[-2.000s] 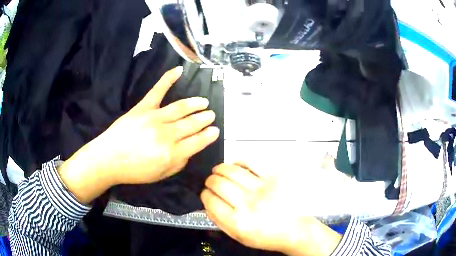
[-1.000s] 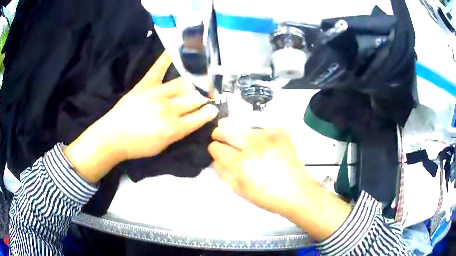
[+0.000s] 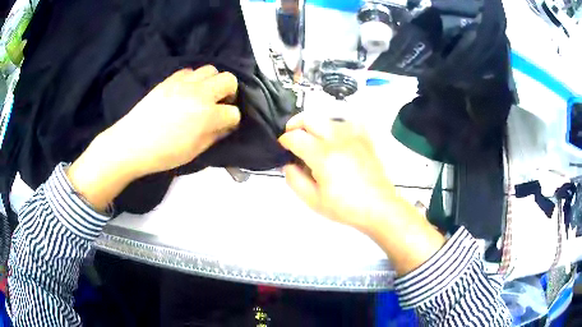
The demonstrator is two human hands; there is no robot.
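Observation:
The black garment piece (image 3: pixel 147 57) lies left of and in front of the needle area, bunched and raised between my hands. My left hand (image 3: pixel 182 121) grips a fold of it, fingers curled. My right hand (image 3: pixel 338 172) pinches the garment's right edge just below the presser foot (image 3: pixel 298 89). The fingertips of my right hand partly hide that edge. The sewing machine head (image 3: pixel 328 38) is above my right hand, with the dark round tension dial (image 3: pixel 338 84) right of the foot.
Black strips (image 3: pixel 478 185) and a green band (image 3: pixel 411 137) hang at the right of the machine. A table-edge ruler (image 3: pixel 236 267) curves along the front edge. Small black fabric scraps (image 3: pixel 536 195) lie far right. A clear plastic bag (image 3: pixel 526 300) is at the lower right.
The garment's front edge has moved up, away from the ruler. My left hand has moved slightly left and its fingers have curled on the cloth. My right hand has shifted slightly right and up.

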